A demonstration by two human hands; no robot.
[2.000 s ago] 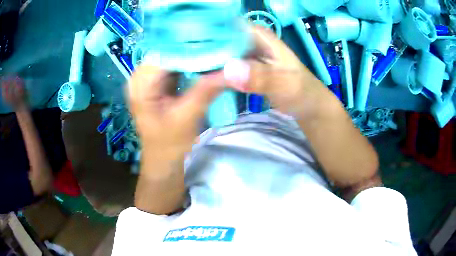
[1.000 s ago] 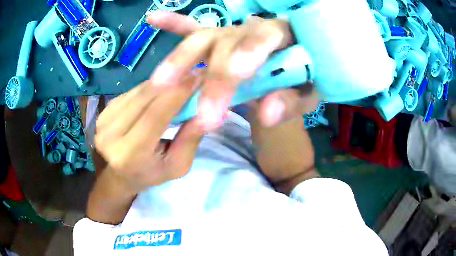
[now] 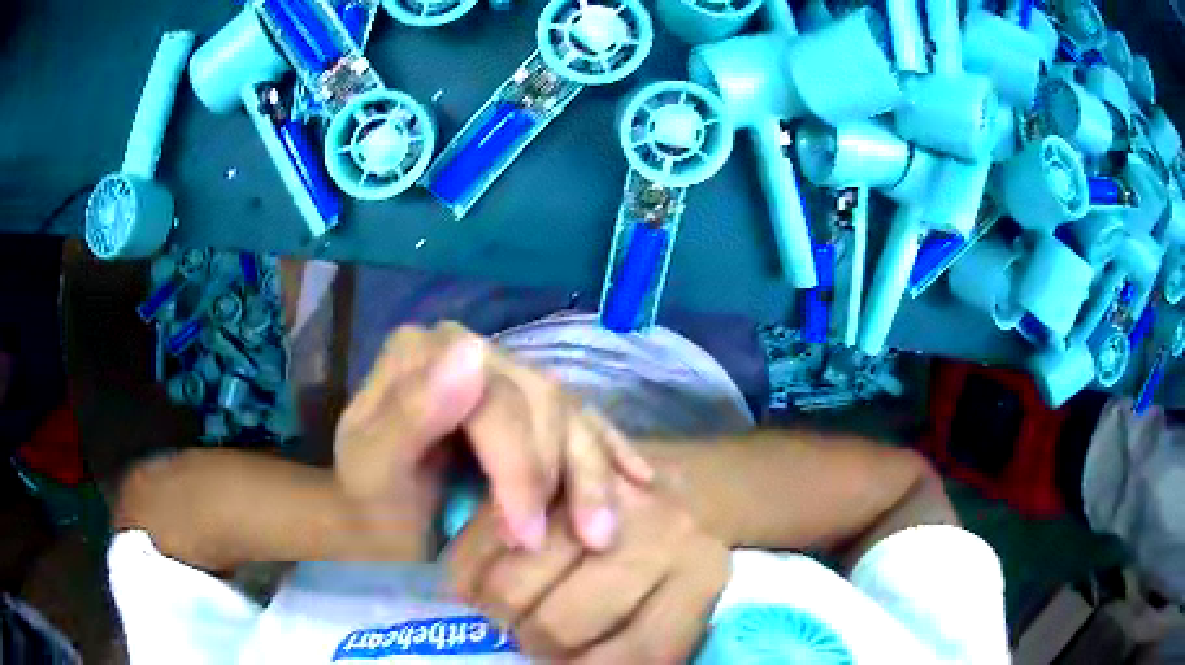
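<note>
A light blue-green fan is held low against the shirt. Its round grille [image 3: 780, 637] shows at the bottom edge, and a bit of its handle shows between my hands. My right hand [image 3: 598, 572] is closed around the handle. My left hand [image 3: 455, 422] is cupped over the handle end, its fingers lying across my right hand. Most of the handle is hidden, so whether its shell is closed cannot be seen. A fan half-assembly [image 3: 637, 266] lies in front of me, with its blue battery and board exposed.
More open half-assemblies [image 3: 487, 150] lie on the dark bench [image 3: 520, 240]. A closed fan [image 3: 130, 214] lies at left. A heap of fans [image 3: 949, 117] fills the right. A carton [image 3: 91, 338] holding fan parts is below left. A red stool [image 3: 994, 435] and another person's sleeve [image 3: 1131, 474] are at right.
Both hands have moved down from over the bench to the shirt with the fan. The fan head now sits at the bottom edge. The view has shifted, showing more of the bench.
</note>
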